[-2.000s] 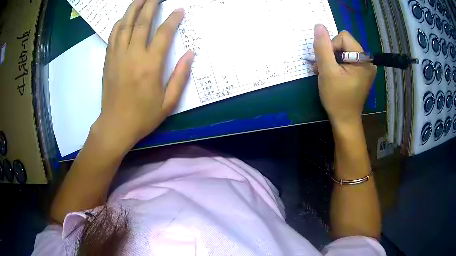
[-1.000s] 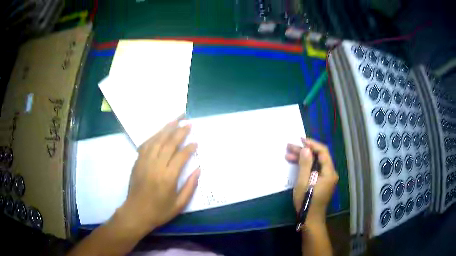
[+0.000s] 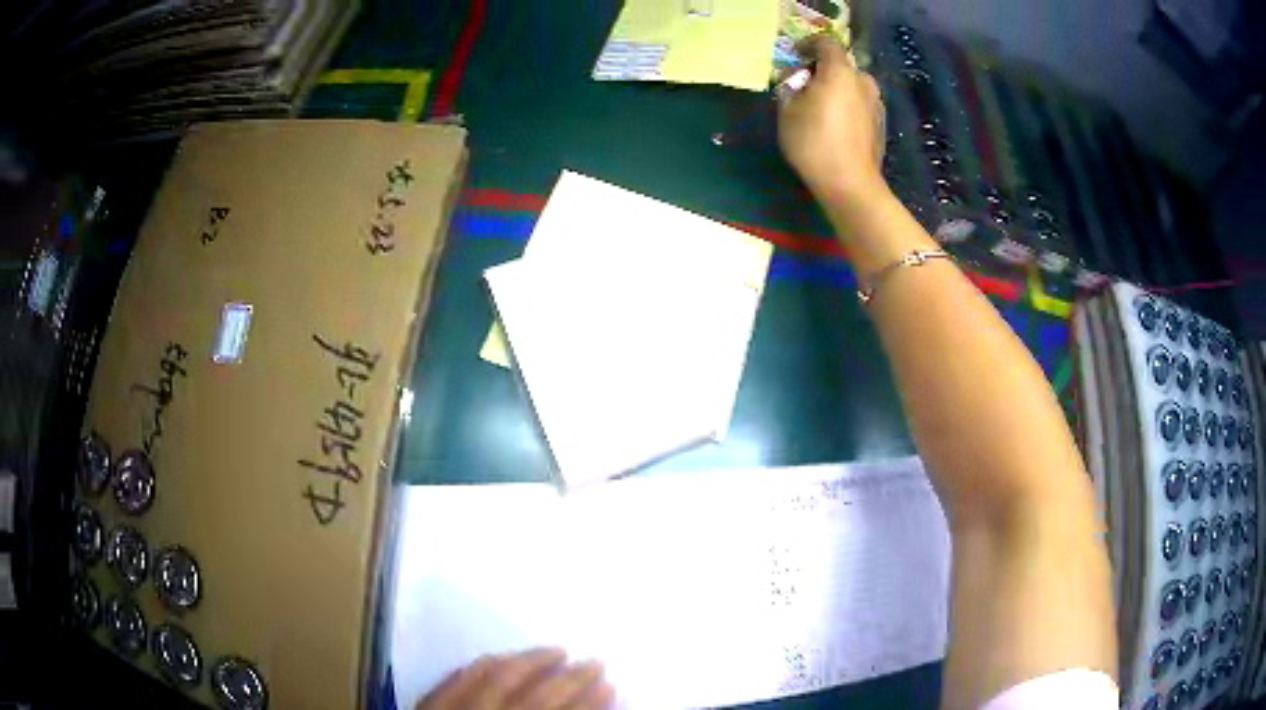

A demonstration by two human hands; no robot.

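The white inspection record sheet [image 3: 694, 583] lies along the near part of the green mat, with faint printed grid on its right part. My left hand [image 3: 521, 682] rests on its near edge, cut off by the picture's bottom, and shows no held thing. White note sheets [image 3: 639, 333] lie above the form. My right hand [image 3: 830, 118] is stretched to the far side, beside a yellow sheet [image 3: 708, 49] with labels. Its fingers are at a small, partly hidden item with yellow and coloured parts [image 3: 816, 21]; whether they grip it is unclear. A thin dark pen-like shape shows left of this hand.
A brown carton [image 3: 278, 416] with black writing and ringed discs stands at left. Layered brown sheets [image 3: 208, 63] are at far left. A foam tray stack [image 3: 1194, 472] with ringed discs is at right. Dark parts in rows [image 3: 923, 153] stand beyond my right hand.
My right hand has moved from the form to the far side of the bench. My left hand has slid down to the form's near edge. The view has shifted, showing more of the carton.
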